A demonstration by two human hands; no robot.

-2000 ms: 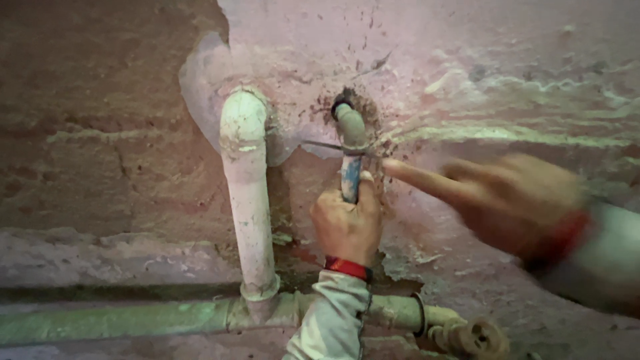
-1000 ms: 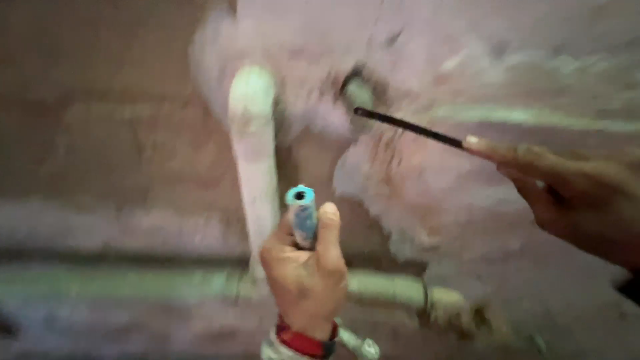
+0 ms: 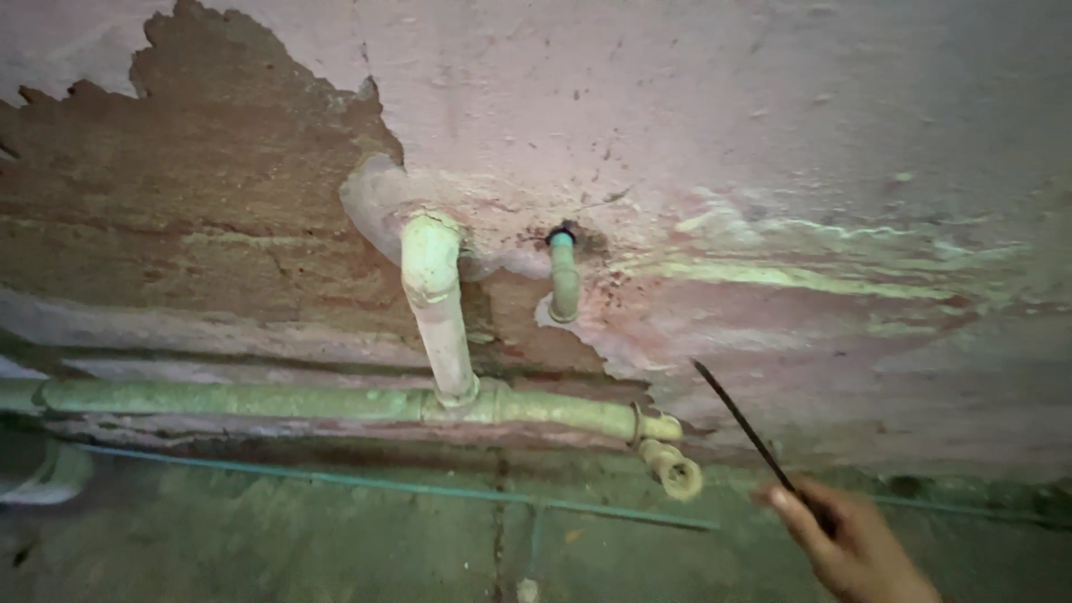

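My right hand (image 3: 846,536), at the lower right, grips a thin dark blade (image 3: 741,419), perhaps a hacksaw blade, which points up and left. Its tip is apart from the wall and the pipes. Up and left of it, a short pipe elbow (image 3: 565,280) comes out of a hole in the wall and bends downward, with a light blue section at the hole. Left of that elbow, a thicker pale plastic pipe (image 3: 444,335) runs from the wall down into a horizontal pipe. My left hand is out of the picture.
The horizontal pipe (image 3: 251,400) runs along the foot of the wall and ends in an open fitting (image 3: 680,477) near the blade. Below it, a thin blue-green pipe (image 3: 419,488) crosses the floor. Paint and plaster are peeling from the wall (image 3: 796,167).
My left hand, which held a cut blue pipe piece one second ago, has left the view. The right hand has moved down, away from the elbow, still holding the blade. The view now takes in more floor.
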